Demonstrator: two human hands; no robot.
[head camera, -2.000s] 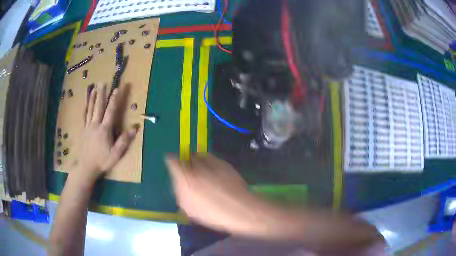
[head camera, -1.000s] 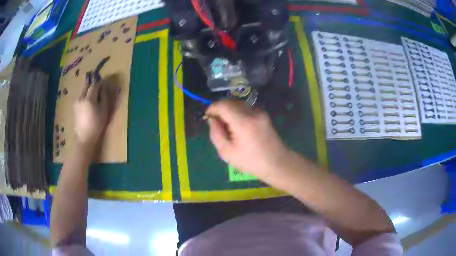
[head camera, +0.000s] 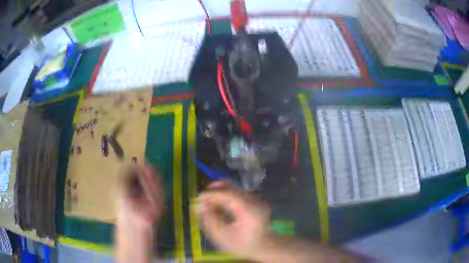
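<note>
The black test fixture (head camera: 247, 108) stands at the centre, blurred, with its red handle (head camera: 238, 15) at the far end. A clear block with a teal patch (head camera: 239, 149) sits above a shiny nest (head camera: 252, 177). My left hand (head camera: 141, 192) is blurred over the near right edge of the cardboard sheet (head camera: 97, 169), fingers curled; its grip cannot be made out. My right hand (head camera: 231, 213) is just in front of the nest, fingers curled; whether it holds anything is unclear. Small dark components (head camera: 105, 145) lie on the cardboard.
White trays with rows of parts lie at right (head camera: 367, 154) and behind the fixture (head camera: 154, 56). A pale tray stack (head camera: 401, 33) is rear right. A brown cardboard stack (head camera: 37, 174) is at left, with a blue and yellow box (head camera: 56, 69) rear left. A blue wire (head camera: 208, 171) lies beside the fixture.
The view has shifted, showing more of the rear bench. My left hand has moved off the dark row towards the cardboard's near right edge. My right hand is still in front of the nest.
</note>
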